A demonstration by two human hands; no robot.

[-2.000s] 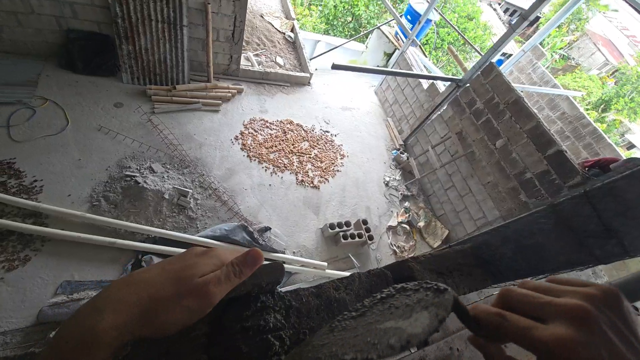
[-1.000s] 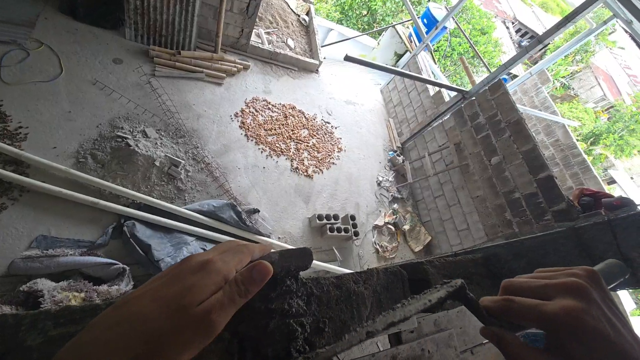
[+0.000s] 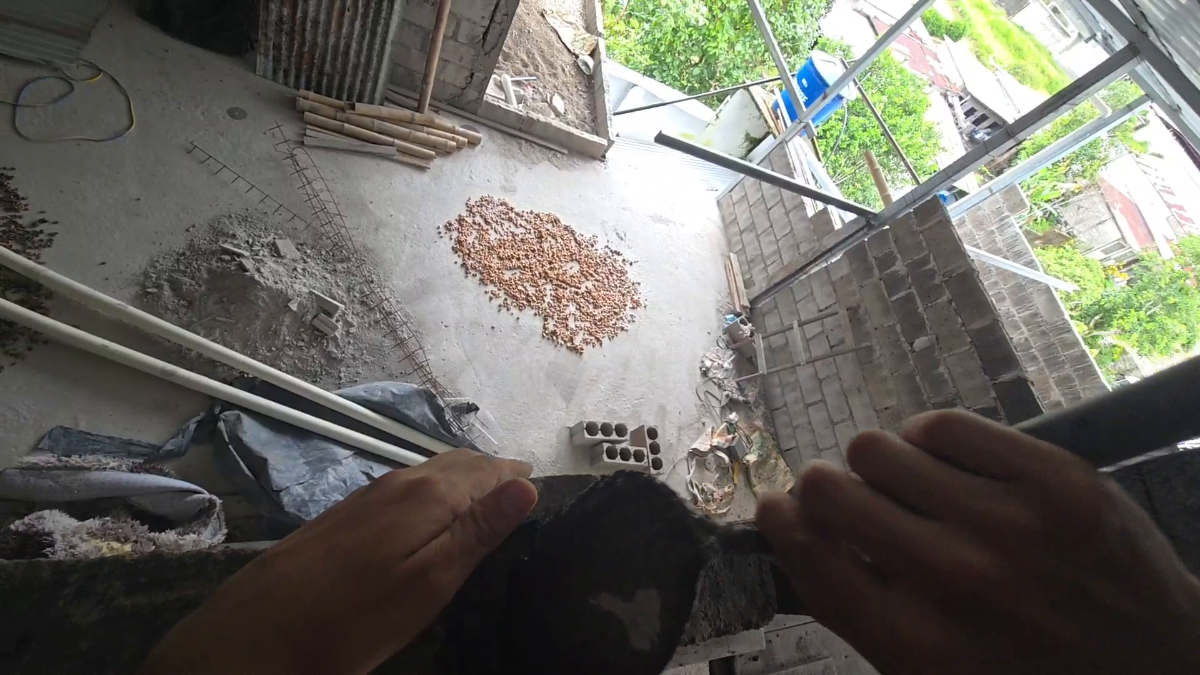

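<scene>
My right hand (image 3: pixel 966 544) grips the handle of a masonry trowel (image 3: pixel 614 572) at the lower right. Its dark, rounded blade lies between my hands at the bottom centre, with a paler patch near its lower edge. My left hand (image 3: pixel 375 553) rests at the lower left, fingers together and thumb along them, beside the blade and over the dark top of a wall (image 3: pixel 103 595). Whether the left hand holds anything is hidden. Two long white pipes (image 3: pixel 206 380) run down from the left edge to just behind the left hand.
Far below, a concrete floor bears a spread of small brown pieces (image 3: pixel 548 272), a rubble heap (image 3: pixel 272 300), hollow blocks (image 3: pixel 619 448), bamboo poles (image 3: pixel 384 127) and grey sheeting (image 3: pixel 291 459). A block wall (image 3: pixel 900 319) rises at right; a dark bar (image 3: pixel 1125 412) crosses behind my right hand.
The trowel blade has turned and now shows its broad dark face beside my left hand; a second ago it appeared narrow and slanted. The dark piece at my left fingertips is no longer distinct.
</scene>
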